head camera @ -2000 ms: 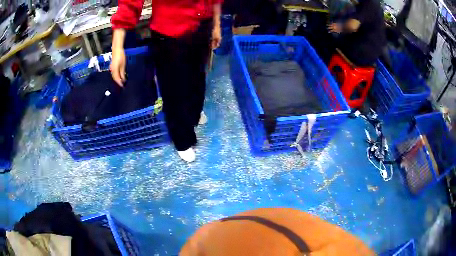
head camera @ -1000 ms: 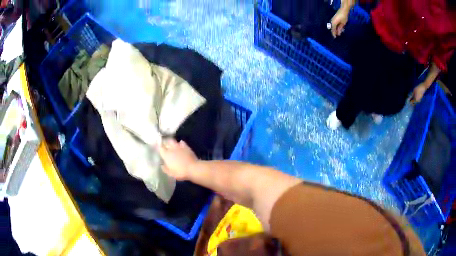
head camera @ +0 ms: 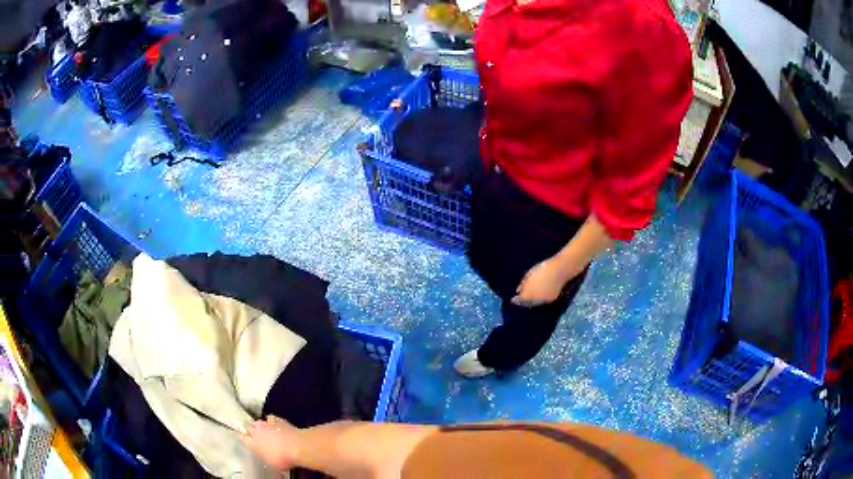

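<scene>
A pale beige cloth (head camera: 178, 341) lies over a heap of black garments (head camera: 271, 290) in a blue crate (head camera: 391, 374) at the lower left. My right hand (head camera: 273, 443) reaches in from the bottom and grips the beige cloth's near edge, where folds run toward the fingers. The fingertips are small and slightly blurred. My brown sleeve (head camera: 524, 454) fills the bottom centre. My left hand is out of the picture.
Olive cloth (head camera: 98, 313) lies in a crate beyond the heap. A yellow-edged table (head camera: 37, 412) is at the left rim. A person in red (head camera: 580, 112) stands beyond on the blue floor. More blue crates hold dark cloth, including one at right (head camera: 687, 346).
Over the last second the view has swung up and right, so the crate sits lower and the person in red is more central. My right hand, off the cloth in the oldest frame, remains on it.
</scene>
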